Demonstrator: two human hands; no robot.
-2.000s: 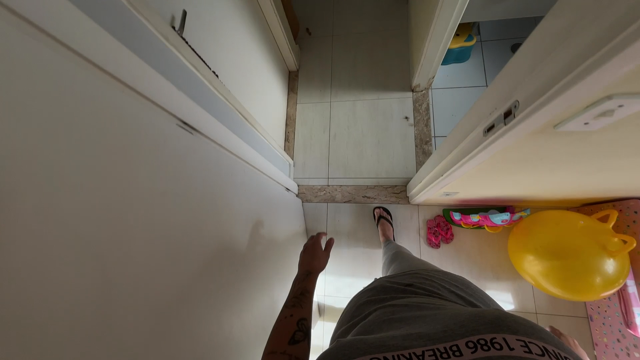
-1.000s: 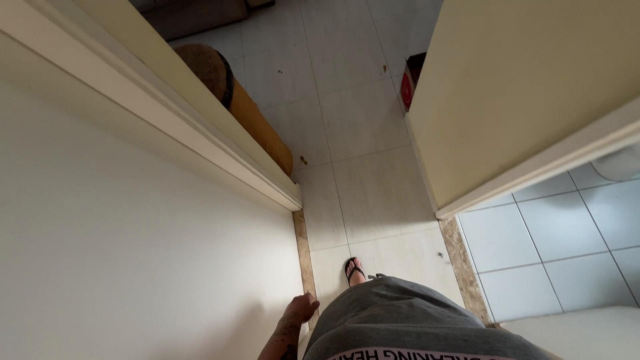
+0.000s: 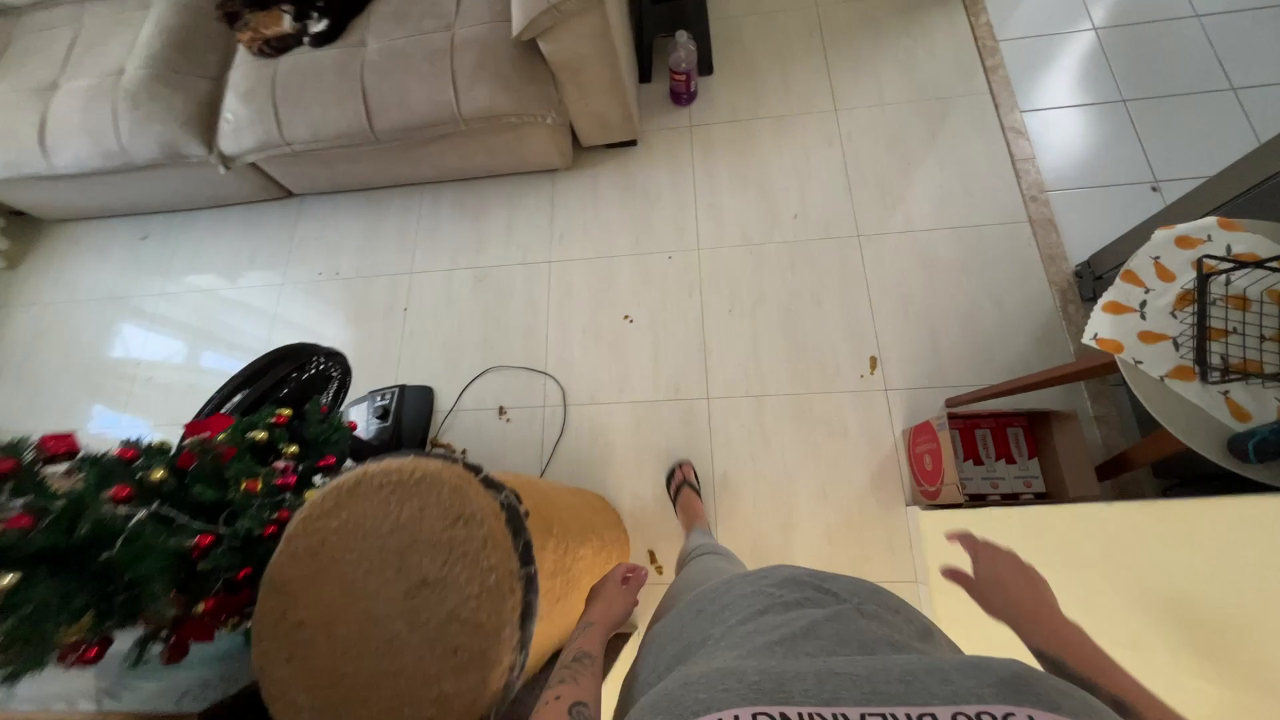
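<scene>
My left hand (image 3: 612, 598) hangs low at the centre, fingers loosely curled with nothing visible in them, beside a tall yellow cylinder (image 3: 568, 545) with a rough tan round top. Whether the hand touches the cylinder I cannot tell. On the right, my right hand (image 3: 1000, 580) is held out with its fingers apart and empty, over a pale yellow surface (image 3: 1130, 600). Between the hands are my grey shirt and one foot in a black flip-flop (image 3: 684, 482) on the tiled floor (image 3: 780, 320).
A decorated Christmas tree (image 3: 160, 540) stands left, near a black appliance base (image 3: 395, 420) with a cord (image 3: 560, 390) on the floor. A beige sofa (image 3: 400, 90) and a bottle (image 3: 683, 70) lie ahead. At right are a cardboard box (image 3: 1070, 455) and a round table (image 3: 1165, 385). Brown bits (image 3: 872, 364) dot the tiles.
The view has moved forward from the doorway and passage into a room with a sofa. My right hand, not seen a second ago, is now in view at the right.
</scene>
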